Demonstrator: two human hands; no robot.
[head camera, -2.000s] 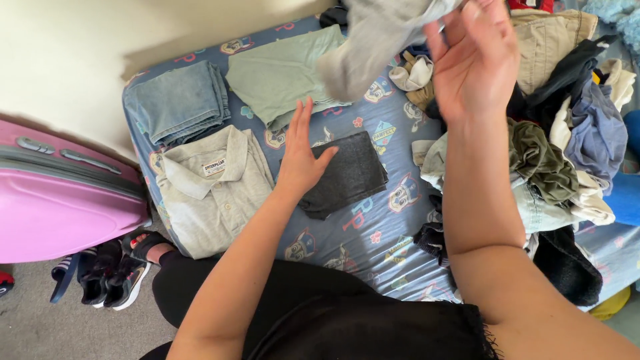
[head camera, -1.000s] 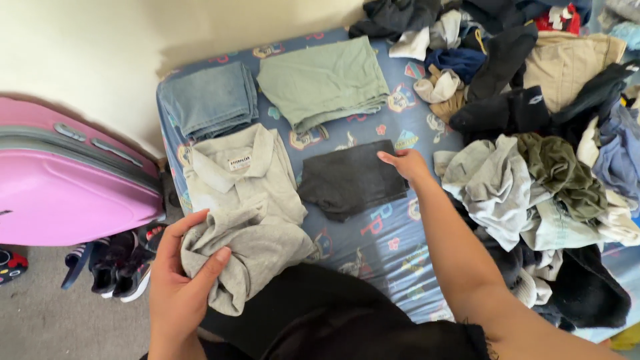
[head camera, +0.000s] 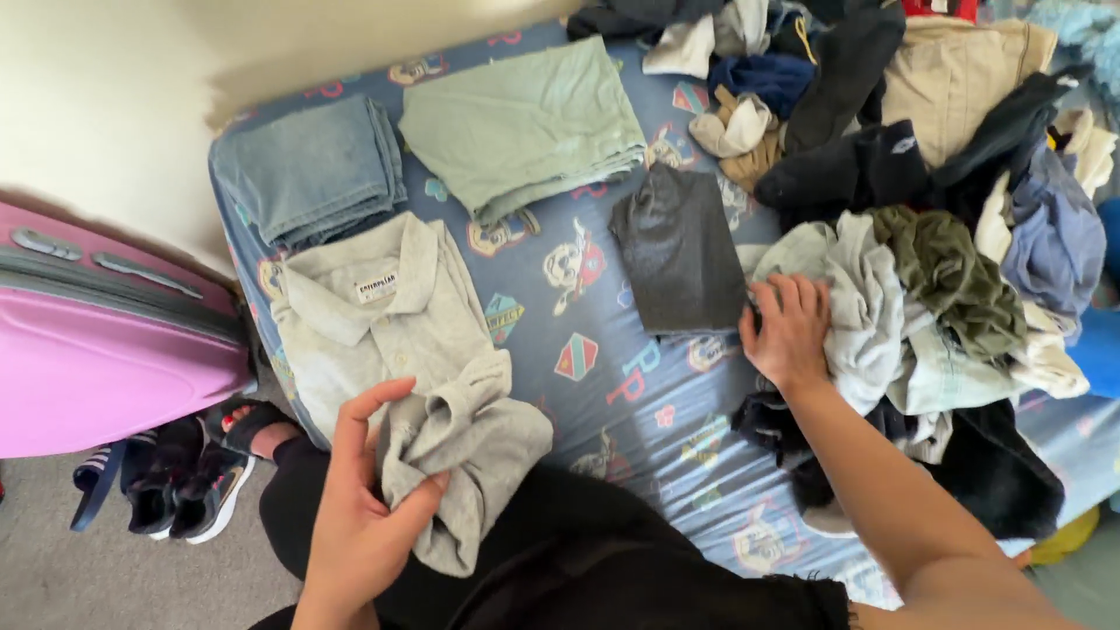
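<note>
My left hand (head camera: 376, 499) grips a bunched light grey cloth garment (head camera: 472, 464) between thumb and fingers, above my lap and the lower part of a folded grey polo shirt (head camera: 350, 315). My right hand (head camera: 787, 328) lies at the left edge of the clothes pile, against a crumpled light grey garment (head camera: 862, 306); its fingertips rest on the cloth, and whether they grasp it is unclear. Just left of that hand is a folded dark grey garment (head camera: 682, 249). Folded blue jeans (head camera: 311, 166) and a folded pale green garment (head camera: 525, 122) lie farther back on the patterned bed sheet (head camera: 560, 420).
The loose pile at right holds dark socks (head camera: 844, 171), a beige garment (head camera: 958, 83) and an olive garment (head camera: 954, 271). A pink suitcase (head camera: 105, 350) stands left of the bed, with shoes (head camera: 197, 490) on the carpet. A wall runs behind the bed.
My right hand has moved right from the dark grey folded garment to the pile. That garment now lies turned and nearer the pile. The light grey garment, raised at first, is low in my left hand.
</note>
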